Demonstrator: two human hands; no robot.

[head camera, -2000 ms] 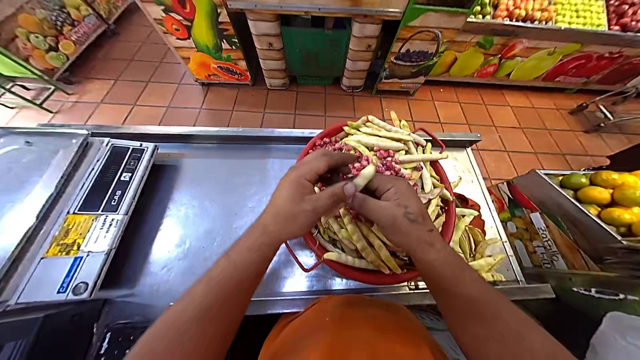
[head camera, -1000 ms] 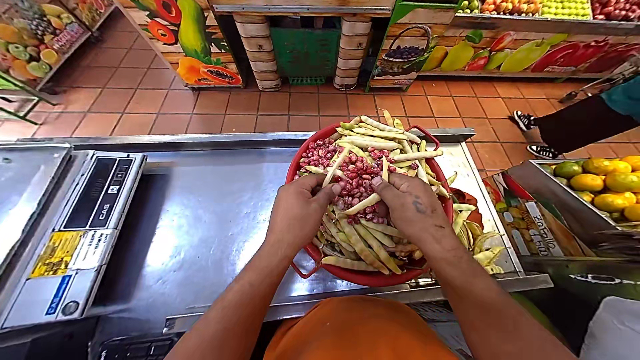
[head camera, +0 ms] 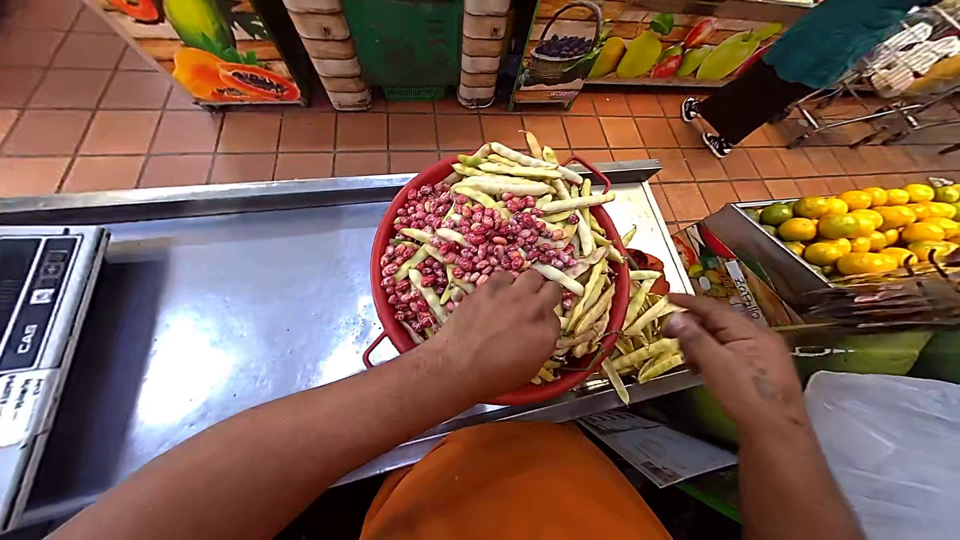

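A red plastic basin with side handles (head camera: 385, 300) stands on the metal counter, filled with bean pods (head camera: 517, 180) and shelled, red-speckled beans (head camera: 487, 232). My left hand (head camera: 504, 322) reaches into the basin, its fingers curled down among the pods; its fingertips are hidden, so I cannot tell whether they grip anything. To the right of the basin lies a pile of pods (head camera: 652, 356) on the counter's end. My right hand (head camera: 720, 345) is over that pile, thumb and index finger at a pale pod (head camera: 654, 315), seemingly pinching it.
A CAS scale (head camera: 45, 300) stands on the metal counter (head camera: 225, 285) at the left. At the right are a crate of yellow-orange fruit (head camera: 862, 229) and a white plastic bag (head camera: 885, 450). Beyond the counter, a person (head camera: 780, 82) is beside a shopping cart (head camera: 885, 97) on the tiled floor.
My hands have parted: the right one has moved out of the basin to the pile beside it, while the left stays over the basin. The person at the right has come further into view.
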